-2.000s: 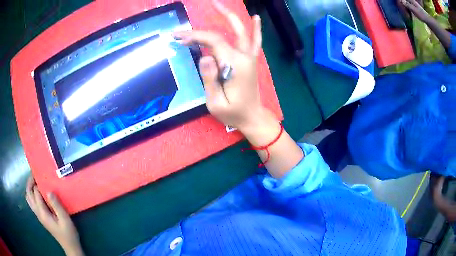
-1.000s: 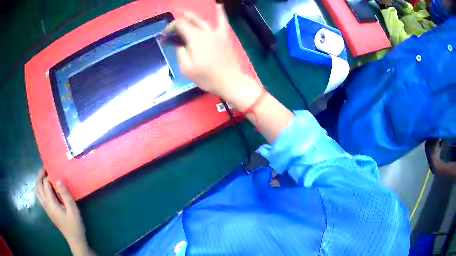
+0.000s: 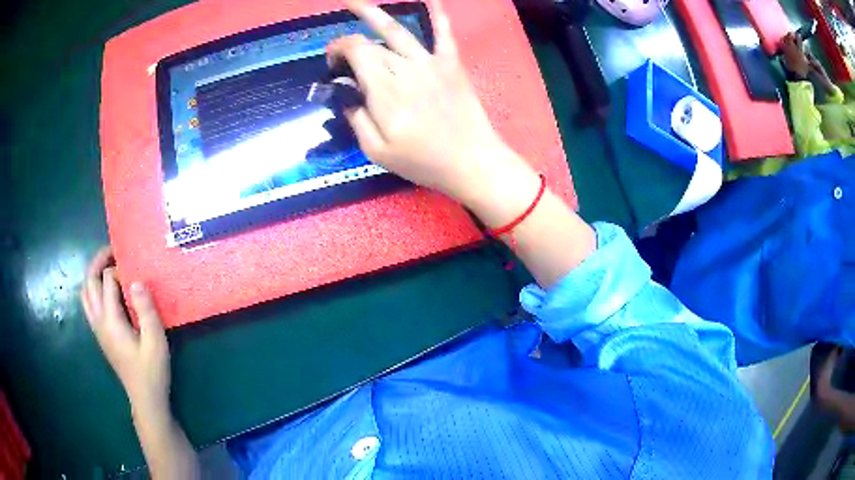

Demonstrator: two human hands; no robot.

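Observation:
A tablet computer (image 3: 253,141) lies in a red foam tray (image 3: 309,262). Its screen shows a dark text window over a blue wallpaper, crossed by a glare stripe. My right hand (image 3: 422,112) is over the right part of the screen and holds a small dark stick with a metal tip, a USB plug (image 3: 328,93), between thumb and fingers. Whether a fingertip touches the screen cannot be told. My left hand (image 3: 131,328) rests at the tray's front left corner, fingers against its edge.
A black handheld scanner (image 3: 577,66) with its cord lies right of the tray. Beyond are a blue box (image 3: 653,112) with a label roll (image 3: 696,124), a pink perforated item (image 3: 633,7) and another red tray (image 3: 741,112) with a dark slab. People in blue and yellow-green clothing are at the right.
The view has shifted, so the tray appears further right. My right hand has moved lower over the screen with the plug. My left hand stays at the tray corner.

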